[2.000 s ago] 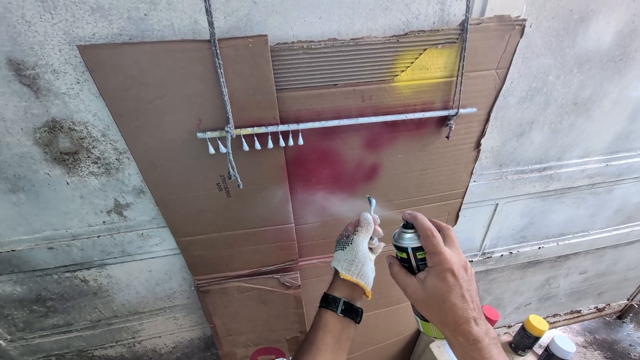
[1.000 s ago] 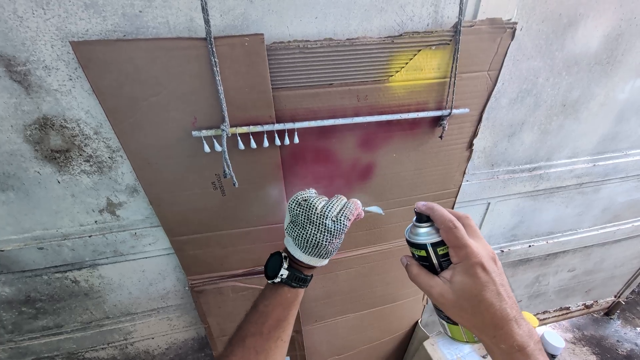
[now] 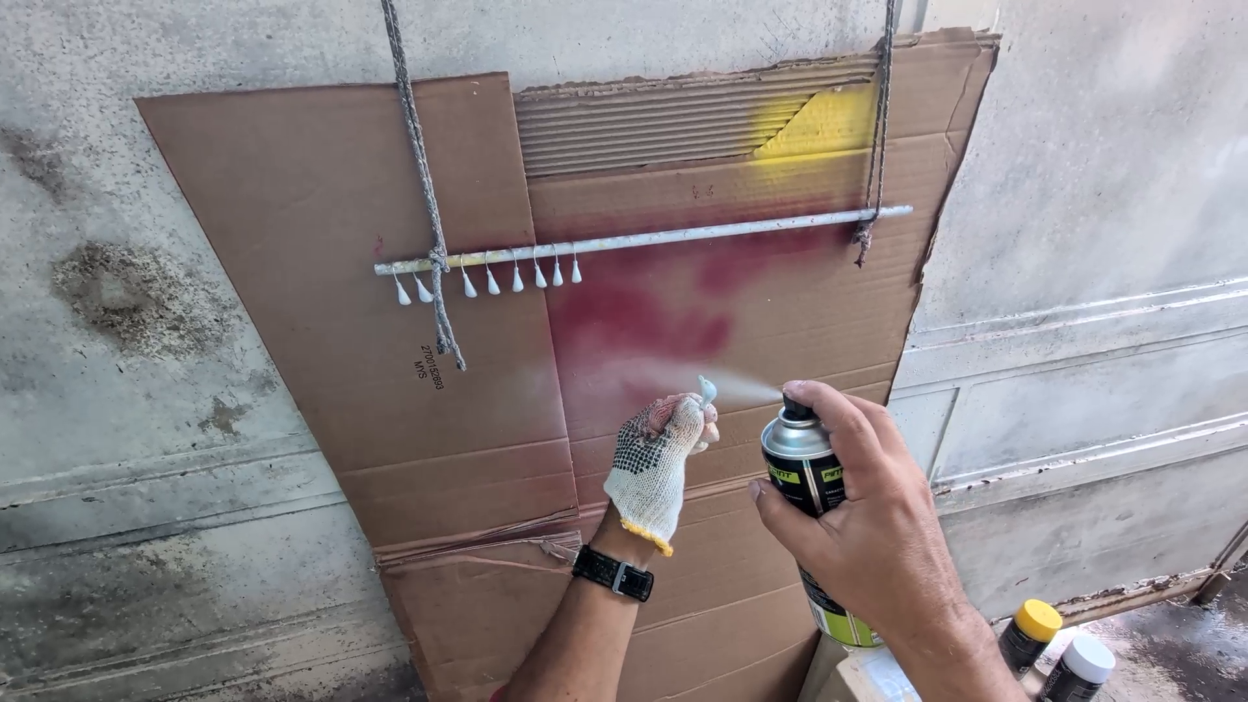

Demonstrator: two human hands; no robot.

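My left hand (image 3: 666,444), in a dotted knit glove with bare fingertips, pinches a small pale teardrop-shaped piece (image 3: 707,391). To its right, my right hand (image 3: 863,487) is wrapped around a spray paint can (image 3: 807,478), forefinger on the black nozzle. A whitish mist blows leftward from the nozzle across the small piece. Beyond both hands, a thin pale rod (image 3: 673,236) hangs from two cords, and several white teardrop-shaped pieces (image 3: 517,278) dangle on hooks from its left part.
Behind the rod, a large cardboard sheet (image 3: 439,409) with red and yellow overspray leans on a stained grey metal wall (image 3: 1072,195). At the lower right stand a yellow-capped can (image 3: 1031,629), a white-capped can (image 3: 1080,668) and a box (image 3: 863,673). A cord (image 3: 414,127) hangs at left.
Since a second ago my left wrist has turned, bringing the held piece from pointing sideways to upright. Mist shows again between the nozzle and the piece, as it did two seconds ago.
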